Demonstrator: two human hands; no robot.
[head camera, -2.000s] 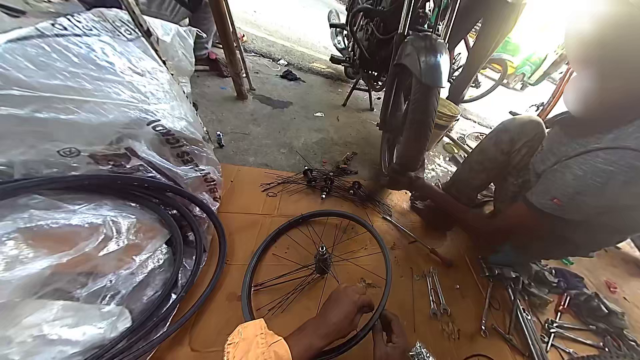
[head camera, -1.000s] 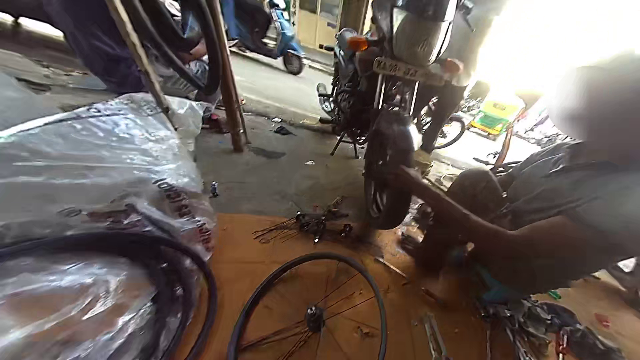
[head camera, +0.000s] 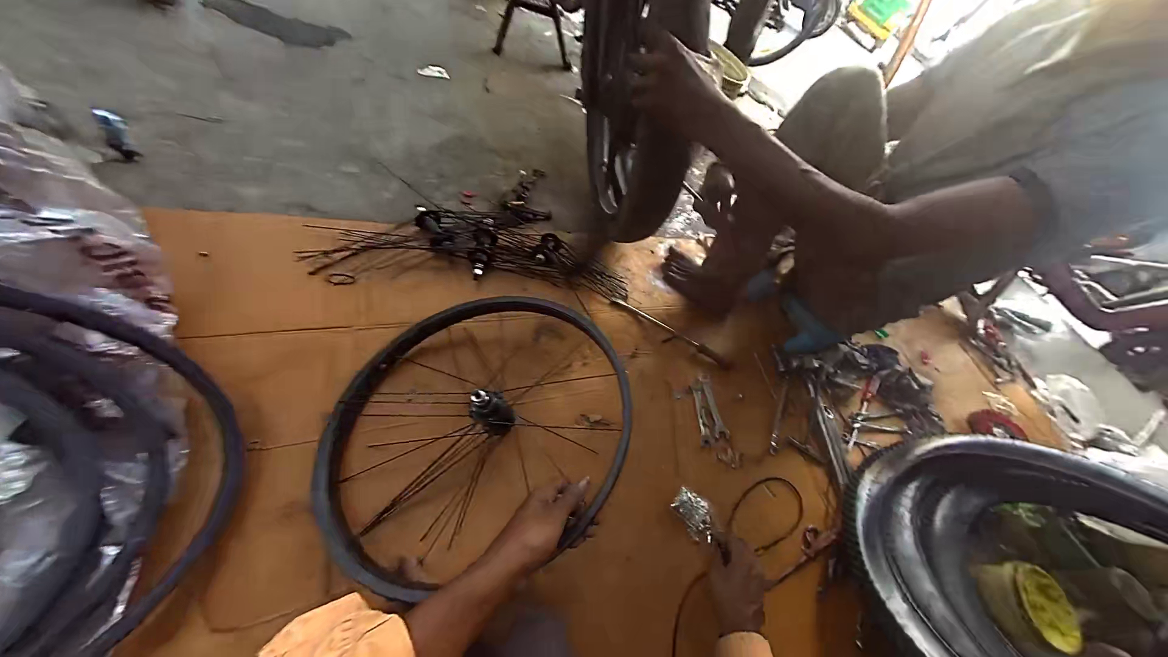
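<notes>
A black bicycle wheel rim (head camera: 623, 401) lies on orange-brown cardboard, with a hub (head camera: 492, 411) at its middle and loose spokes (head camera: 424, 484) spreading from it. My left hand (head camera: 550, 518) is on the lower right of the rim, fingers curled near its edge; whether it grips the rim is unclear. Right of the wheel, my right hand (head camera: 737, 584) is beside a small pile of silvery spoke nipples (head camera: 693, 513), its fingertips at a small dark item I cannot make out. Beyond the wheel lie more hubs with spokes (head camera: 484, 242).
Black tyres (head camera: 205, 392) lie at left on plastic wrapping (head camera: 91, 246). At right are spanners (head camera: 707, 411), mixed tools (head camera: 862, 411) and a large tyre (head camera: 958, 456). A co-worker's hand (head camera: 675, 82) touches a motorcycle's front wheel (head camera: 639, 137).
The view has tipped down. My hands, out of sight one second ago, show again; my right hand, near the rim two seconds ago, is now farther right by the small metal parts.
</notes>
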